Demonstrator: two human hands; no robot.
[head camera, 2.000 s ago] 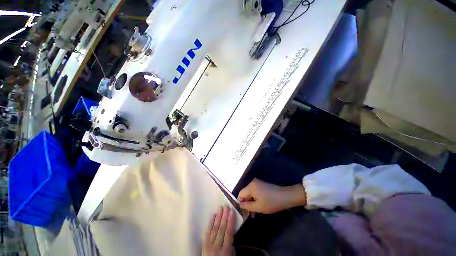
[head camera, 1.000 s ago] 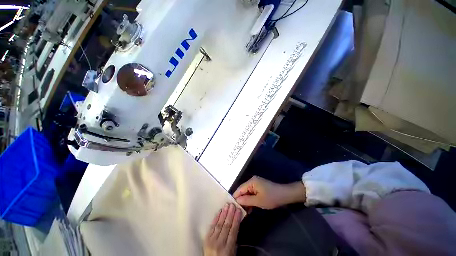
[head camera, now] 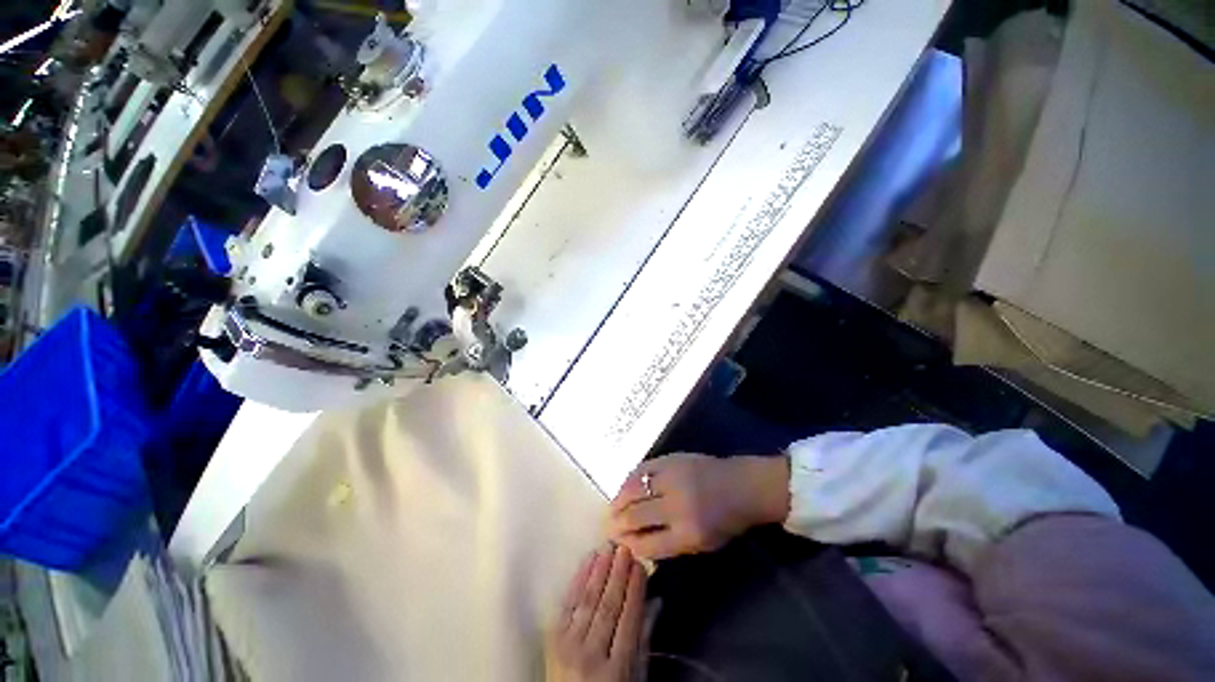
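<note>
A large beige panel (head camera: 413, 520) runs from the presser foot area (head camera: 480, 349) toward me, with soft folds and a small yellow label (head camera: 343, 494). My right hand (head camera: 656, 513), bare with a ring, has its fingers bent on the panel's near right corner; its fingertips are partly hidden. My left hand (head camera: 600, 610) lies beside it, fingers extended flat on the panel near the same edge, cut off by the bottom of the picture. The two hands nearly touch. The needle tip cannot be made out.
The white machine head (head camera: 400, 287) stands beyond the panel. A dark tool (head camera: 720, 100) and black cord (head camera: 806, 40) lie at the far right of the tabletop. A blue crate (head camera: 67, 433) and layered panel edges (head camera: 133, 620) are at left. More beige pieces (head camera: 1119, 200) lie at right.
My right hand has moved up and over the panel's corner, turning so its back and ring show. My left hand stays on the panel near the edge. The camera view has shifted slightly.
</note>
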